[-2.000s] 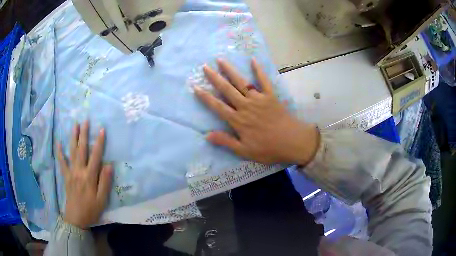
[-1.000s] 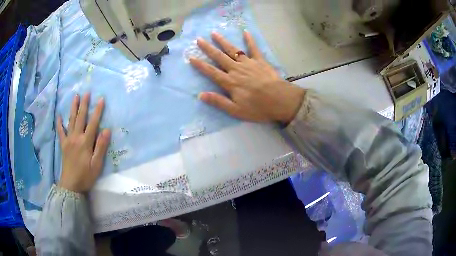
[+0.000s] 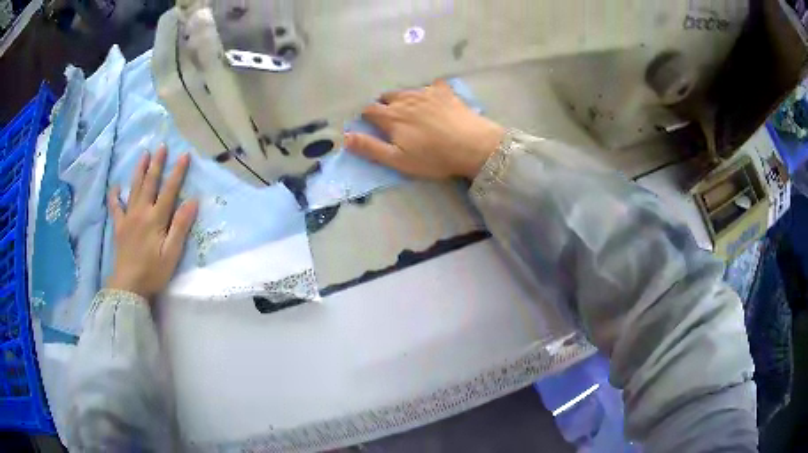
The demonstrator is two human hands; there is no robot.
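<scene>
The light blue floral cloth (image 3: pixel 239 199) lies on the white machine table, its white-and-patterned edge (image 3: pixel 257 270) towards me. The cream sewing machine (image 3: pixel 372 44) stands over it, with the dark presser foot (image 3: pixel 295 184) at the cloth's near edge. My left hand (image 3: pixel 149 230) lies flat on the cloth left of the foot, fingers apart. My right hand (image 3: pixel 425 131) rests on the cloth right of the foot, under the machine arm, fingers somewhat spread. Cloth beneath the right hand is partly hidden. The needle cannot be made out.
A blue slatted crate (image 3: pixel 18 265) stands at the left edge. A measuring tape (image 3: pixel 425 382) runs along the table's front edge. A small tan box (image 3: pixel 731 205) sits at the right end. Clear plastic over blue (image 3: pixel 576 403) shows below the table.
The cloth has moved away from me under the machine, baring the bed and table in front. Both hands have moved forward, the right one under the arm. More of the machine shows.
</scene>
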